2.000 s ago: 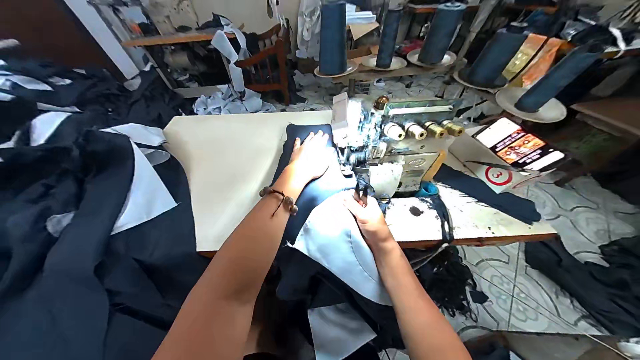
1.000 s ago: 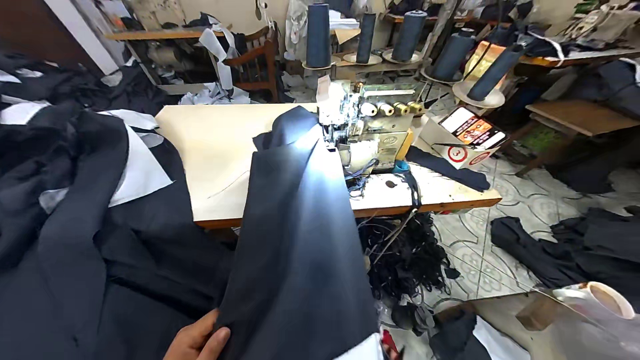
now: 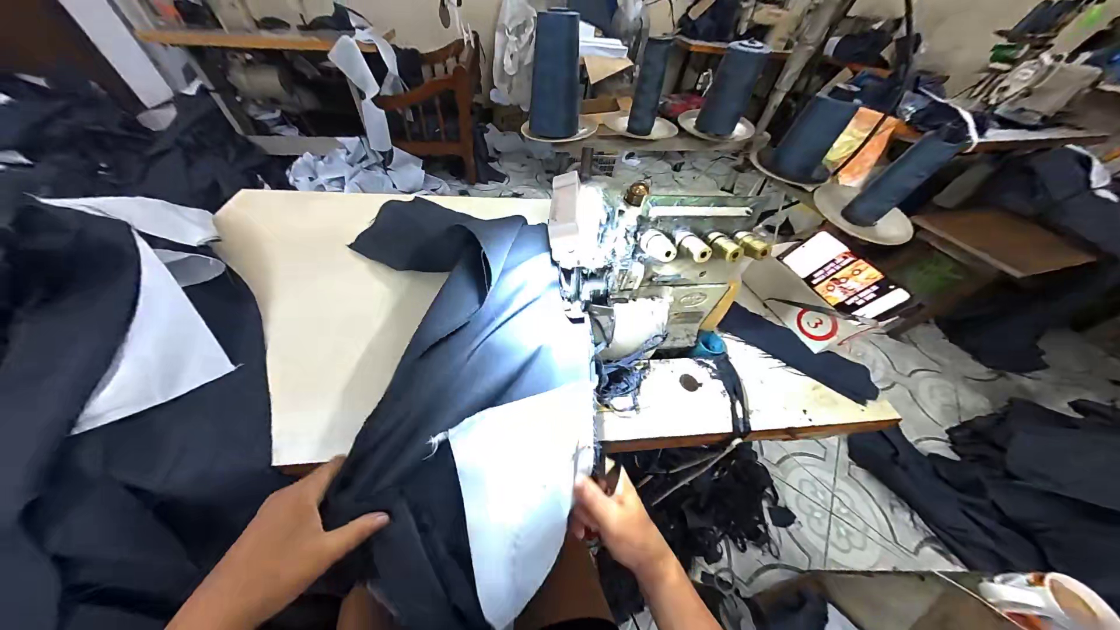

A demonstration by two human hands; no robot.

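Note:
A dark fabric piece (image 3: 437,350) with a white fabric panel (image 3: 525,481) runs from the lit needle area of a serger sewing machine (image 3: 639,254) down over the front edge of the table. My left hand (image 3: 306,525) grips a fold of the dark cloth at that edge, thumb on top. My right hand (image 3: 617,516) pinches the right edge of the white panel below the machine; something small and dark shows at its fingers, too hidden to name. The upper end of the cloth lies folded on the tabletop left of the machine.
A pale tabletop (image 3: 324,332) holds the machine. Heaped dark fabric (image 3: 175,507) lies at left. Thread cones (image 3: 555,79) stand behind. A phone (image 3: 844,276) and a dark cloth strip (image 3: 801,354) lie at right. Dark scraps (image 3: 726,507) hang below the table edge.
Two seconds ago the left hand lay flat on cloth beside the machine; now it grips cloth at the table's front edge. The right hand, out of clear view one second ago, shows at the white panel.

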